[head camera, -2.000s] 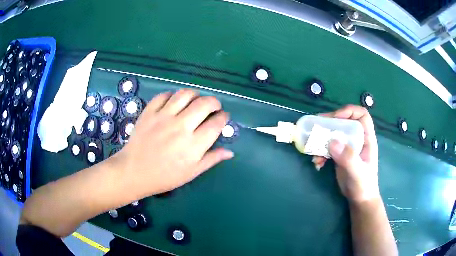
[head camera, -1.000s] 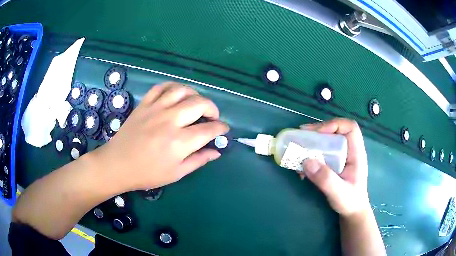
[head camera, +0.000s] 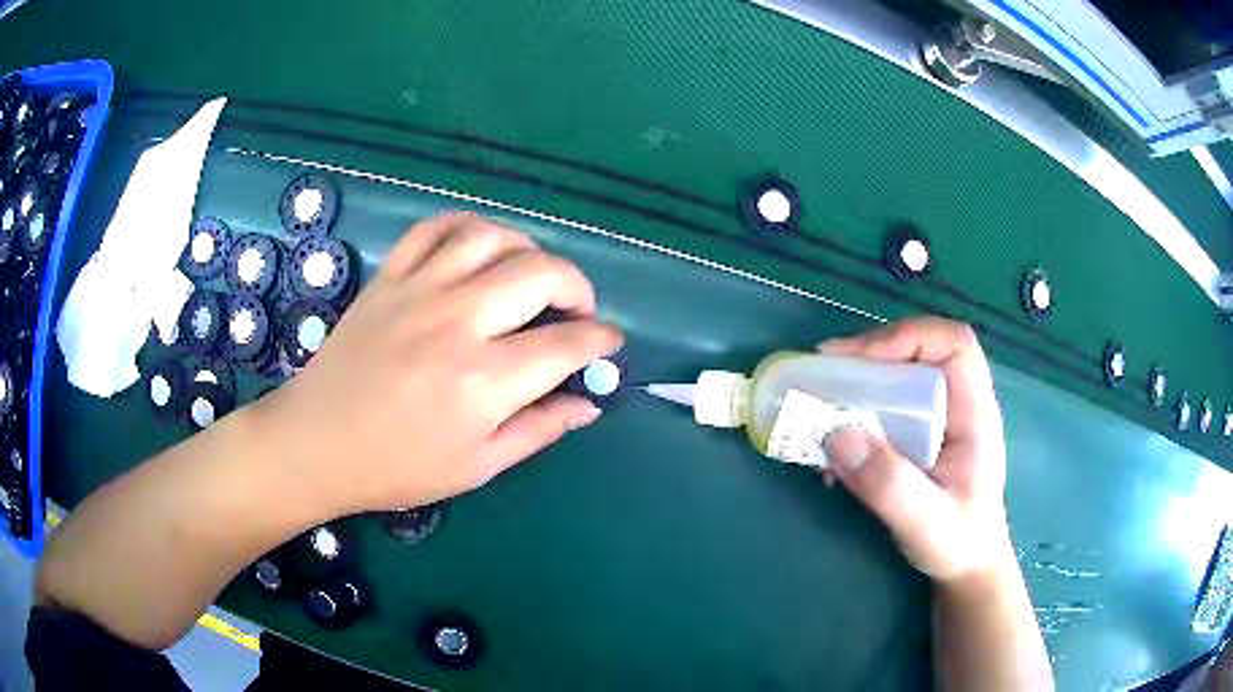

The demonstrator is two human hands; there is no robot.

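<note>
My left hand point(head camera: 460, 358) is bare and holds a small round black part point(head camera: 599, 379) with a silver-white centre between its fingertips, over the green work surface. My right hand point(head camera: 933, 446) is bare and grips a translucent squeeze bottle point(head camera: 865, 399) with a white label and yellowish liquid near the neck. The bottle lies nearly level. Its thin needle tip points left and ends close to the edge of the round part. Whether the tip touches the part I cannot tell. My left fingers hide part of the disc.
Loose black discs point(head camera: 252, 264) lie left of my left hand, with several more below it. A white crumpled cloth point(head camera: 135, 270) lies beside the blue tray point(head camera: 68, 243) of discs. Discs point(head camera: 913, 253) stand in a row on the green belt point(head camera: 541, 81). A metal rail point(head camera: 1041, 122) runs behind.
Over two seconds both hands and the bottle came lower in view, and the needle came closer to the part. In the last second the belt discs moved right while the hands stayed nearly still.
</note>
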